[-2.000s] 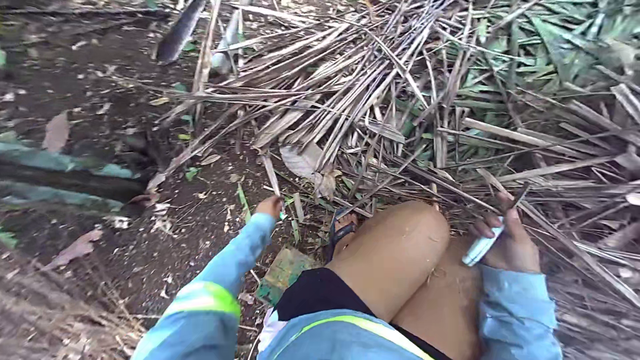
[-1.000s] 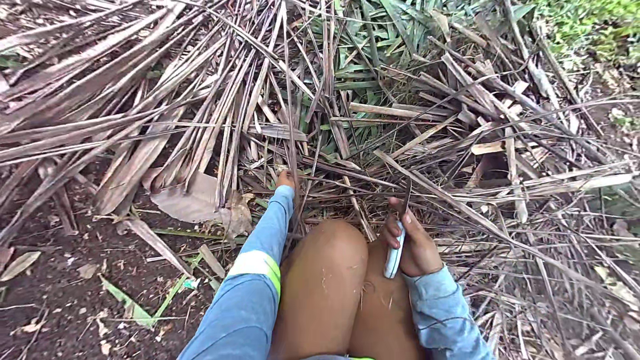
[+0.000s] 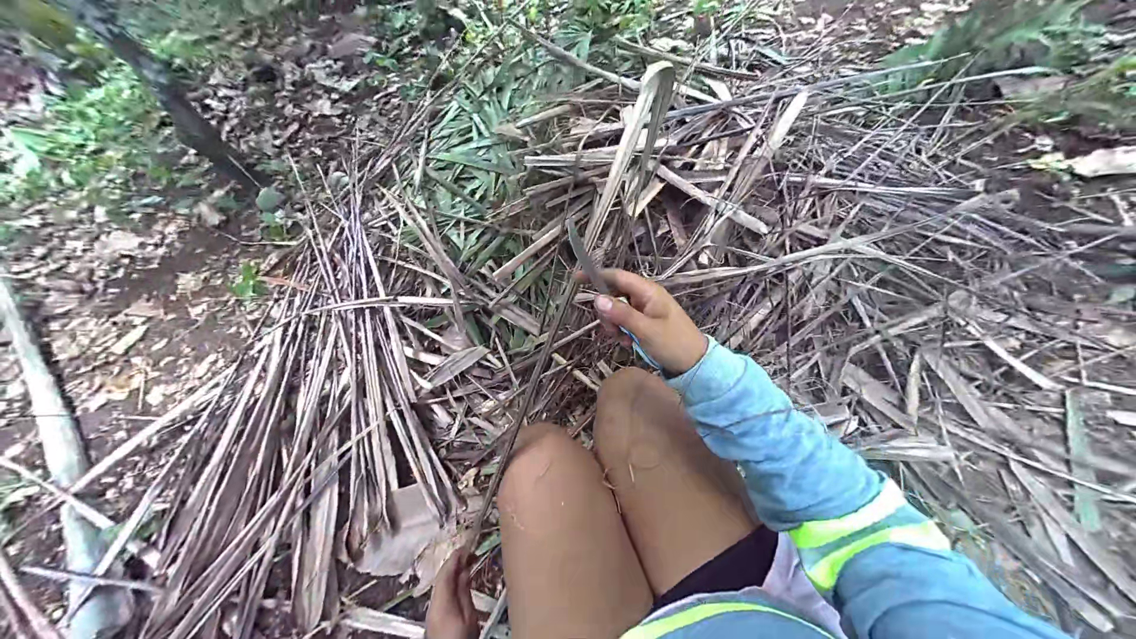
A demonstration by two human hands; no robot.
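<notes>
My right hand [image 3: 650, 319] is closed around the light blue handle of a knife [image 3: 586, 259], whose narrow metal blade points up and away, in front of my knees. A long thin dry palm strip [image 3: 532, 386] runs from near the blade down to my left hand [image 3: 453, 599], low beside my left thigh. The left fingers are partly cut off by the frame edge, and their grip on the strip is not clear. A heap of dry palm leaf strips [image 3: 328, 426] lies at the left of my knees.
Green palm fronds [image 3: 479, 151] lie ahead of my knees. More dry leaf strips [image 3: 843, 240] spread across the right. A pale branch [image 3: 58, 444] lies along the left side, and a dark thin trunk [image 3: 177, 102] stands at the upper left among leaf litter.
My right hand with the knife has moved out beyond my knees. My left hand has come back beside my left thigh. The view has turned a lot.
</notes>
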